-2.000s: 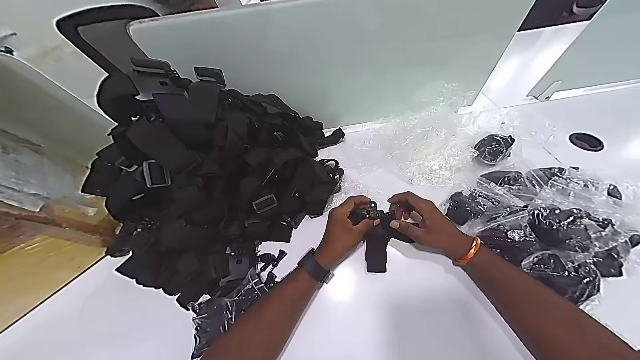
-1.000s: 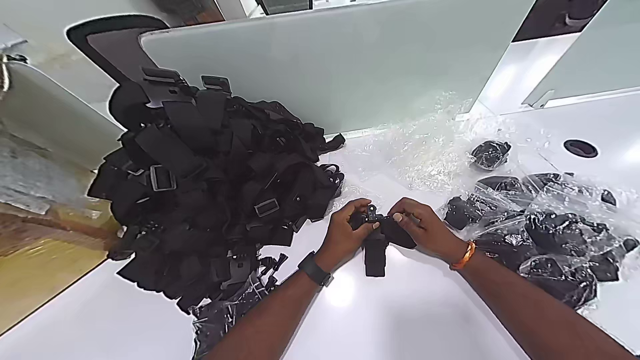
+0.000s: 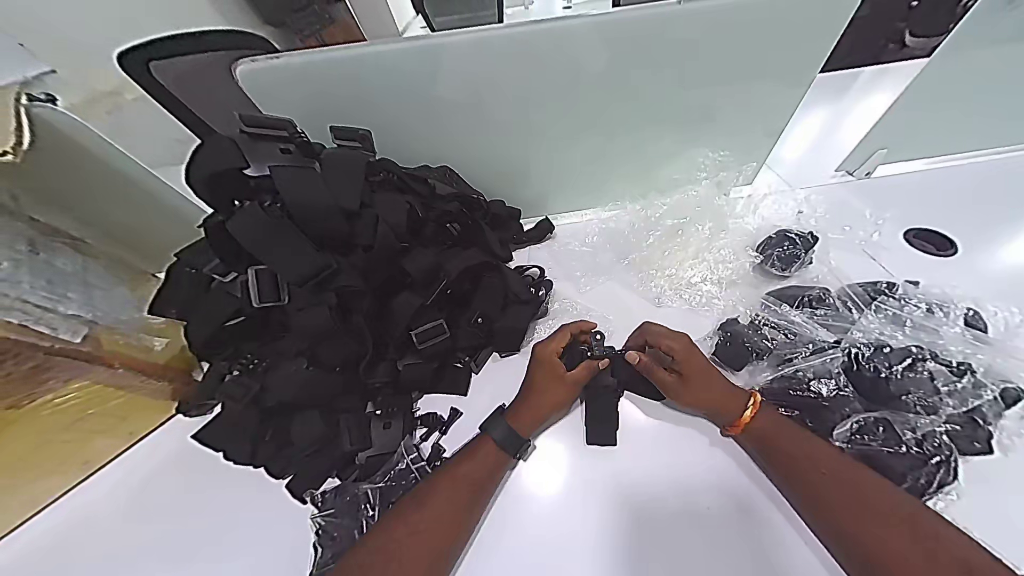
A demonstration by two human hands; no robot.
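Between my hands, over the white table, is a black webbing strap [image 3: 602, 412] with a small black mount [image 3: 598, 346] at its top. My left hand [image 3: 560, 364] grips the mount's left side with thumb and fingers and has a dark watch band on the wrist. On the other side, my right hand [image 3: 676, 368] pinches the mount's right edge, with a black flap of the strap under its fingers; an orange bracelet circles that wrist. One strap end hangs down toward me. The fingers hide part of the mount.
A large heap of black straps with buckles [image 3: 428, 334] fills the table's left side. Clear plastic bags with black items [image 3: 888, 376] lie at the right, crumpled clear film [image 3: 688, 240] behind. A frosted partition [image 3: 520, 112] borders the back, near a round cable hole [image 3: 930, 242].
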